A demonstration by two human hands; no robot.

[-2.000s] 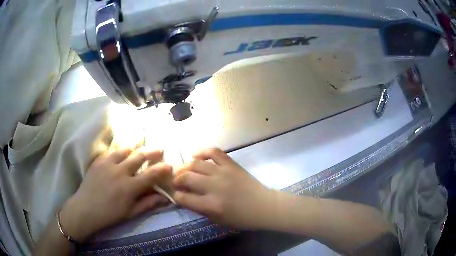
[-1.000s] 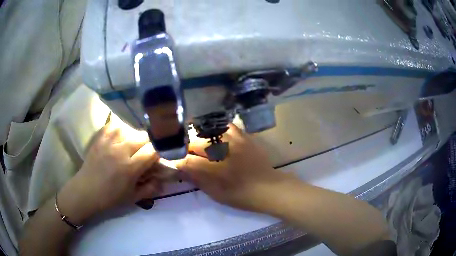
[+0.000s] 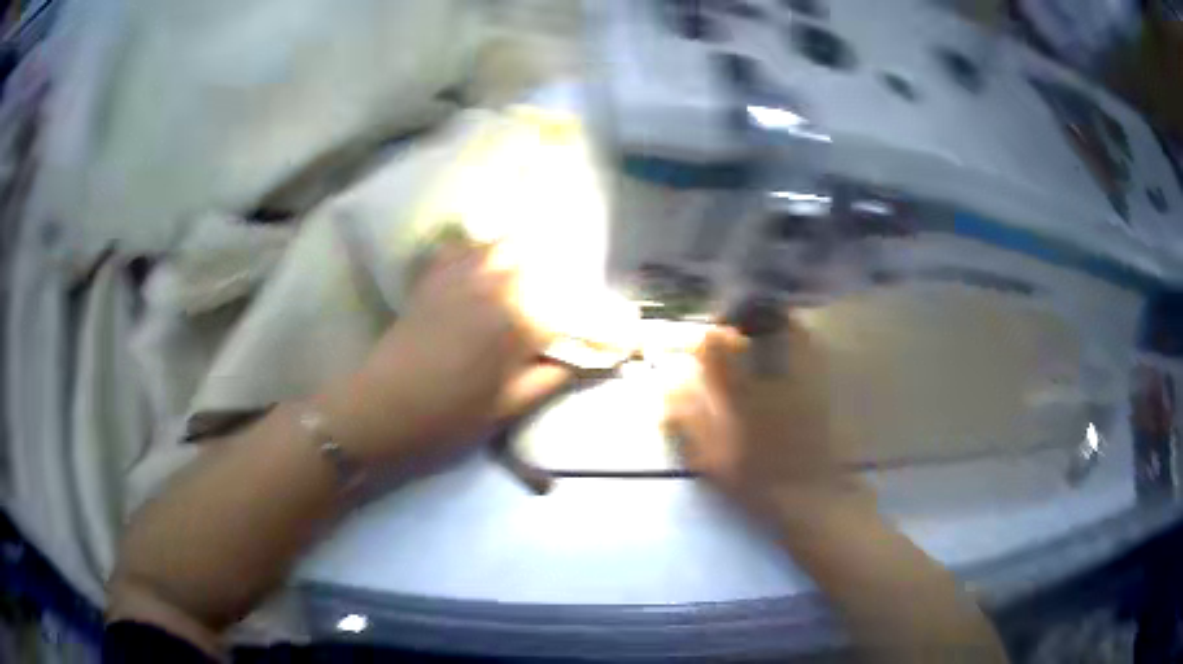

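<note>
The view is blurred by motion. The white sewing machine head [image 3: 908, 156] stands at the upper right, its lamp glaring over the needle area. My left hand [image 3: 448, 344] is left of the needle area, at the edge of beige cloth [image 3: 292, 305]; its fingertips are lost in the glare and I cannot tell its grip. My right hand [image 3: 759, 402] is right of the needle area, under the machine head, with fingers pointing toward the light; its grip is unclear. A thin edge shows between the hands, too blurred to name.
A heap of beige-grey cloth [image 3: 169, 143] fills the left side and upper left. The white table front [image 3: 571, 538] lies below the hands, with a grey band [image 3: 558, 616] along its front edge. A small metal lever [image 3: 1087, 445] is at the right.
The camera view has swung left, so the machine sits further right. My hands were close together by the needle and are now further apart, with my left hand higher on the cloth.
</note>
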